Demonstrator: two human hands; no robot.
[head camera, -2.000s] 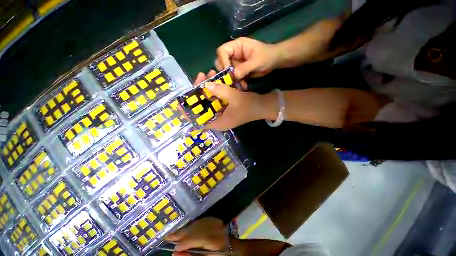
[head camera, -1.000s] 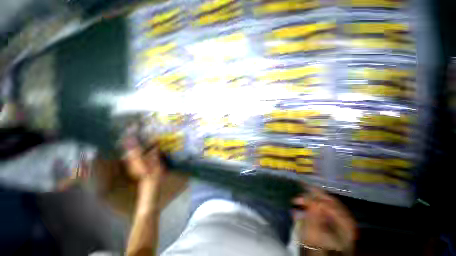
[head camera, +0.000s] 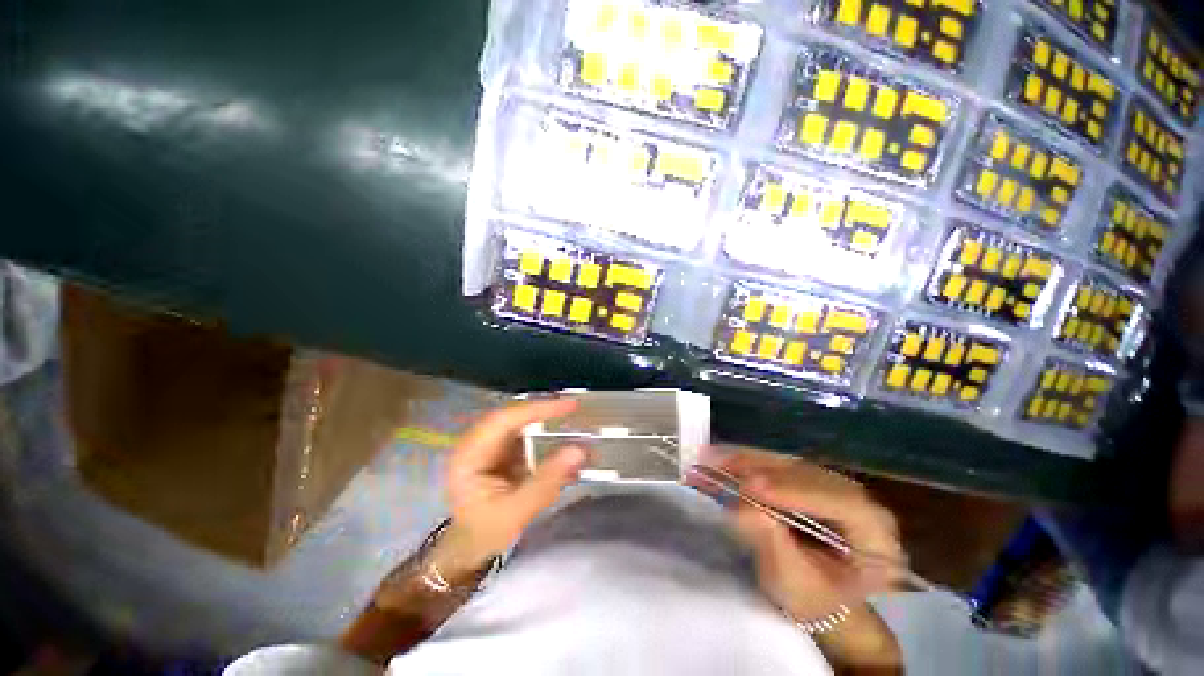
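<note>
My left hand (head camera: 508, 482) holds a small adhesive sheet (head camera: 614, 436) by its left end, over the lower part of the view in front of my body. The sheet has white edges and grey-brown columns. My right hand (head camera: 819, 528) holds thin silver tweezers (head camera: 792, 518) like a pen. Their tips are at the sheet's right part; whether they grip a piece is too small to tell. A clear blister tray (head camera: 687, 306) lies beyond my hands at the upper right. Its pockets hold dark circuit boards (head camera: 578, 291) with yellow pads. Glare hides some boards.
The green bench mat (head camera: 198, 198) spans the upper left, and its front edge runs above my hands. An open cardboard box (head camera: 172, 423) is below the edge at left. A blue item (head camera: 1030, 568) is at lower right. Part of a person shows at the right edge.
The view has swung round, so the tray now lies at upper right. The sheet and tweezers now show clearly in my hands. The other hands and the board held by them are out of view.
</note>
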